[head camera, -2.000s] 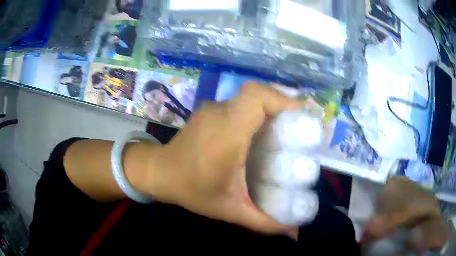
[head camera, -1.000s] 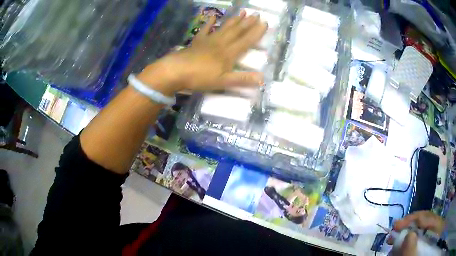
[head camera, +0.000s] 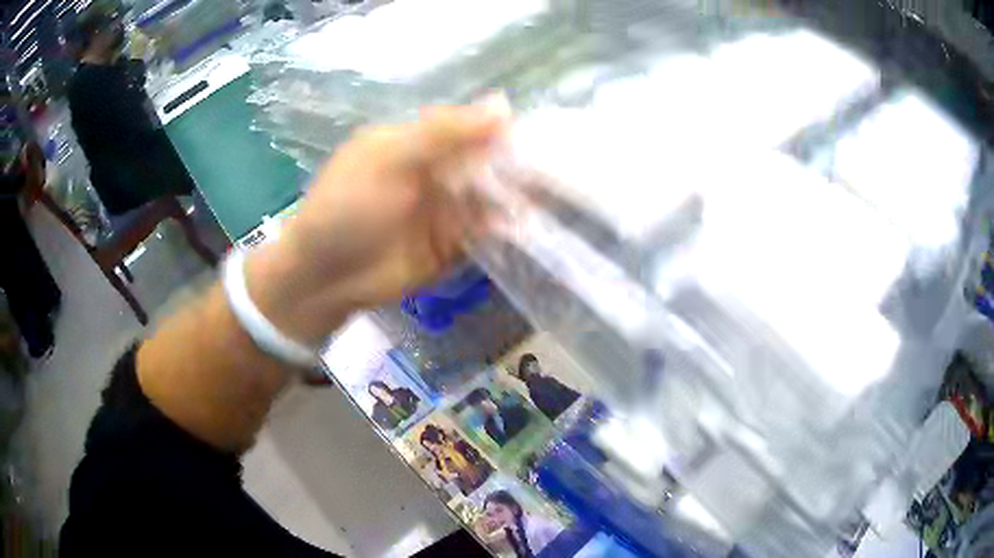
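Observation:
My left hand (head camera: 382, 207), with a white bangle at the wrist, grips the near left edge of a clear plastic blister tray (head camera: 610, 316). The tray is raised and tilted above the table, and is blurred. Bright white shapes, which look like white housings (head camera: 807, 273), fill much of it; glare hides their outlines. Below the tray, a blue edge and parts of another clear tray (head camera: 610, 490) show on the table. My right hand and the dispenser are not in view.
The table (head camera: 371, 436) is covered with photo pictures. A green surface with a white end (head camera: 223, 142) lies at the upper left. A seated person in dark clothes (head camera: 114, 131) and a wooden chair (head camera: 131, 234) are beyond it. A pale piece (head camera: 940, 436) lies at the right.
My left hand has gone from lying open over the tray to gripping a tray's edge, now raised. The view has swung left and up. My right hand and the dispenser have left the picture.

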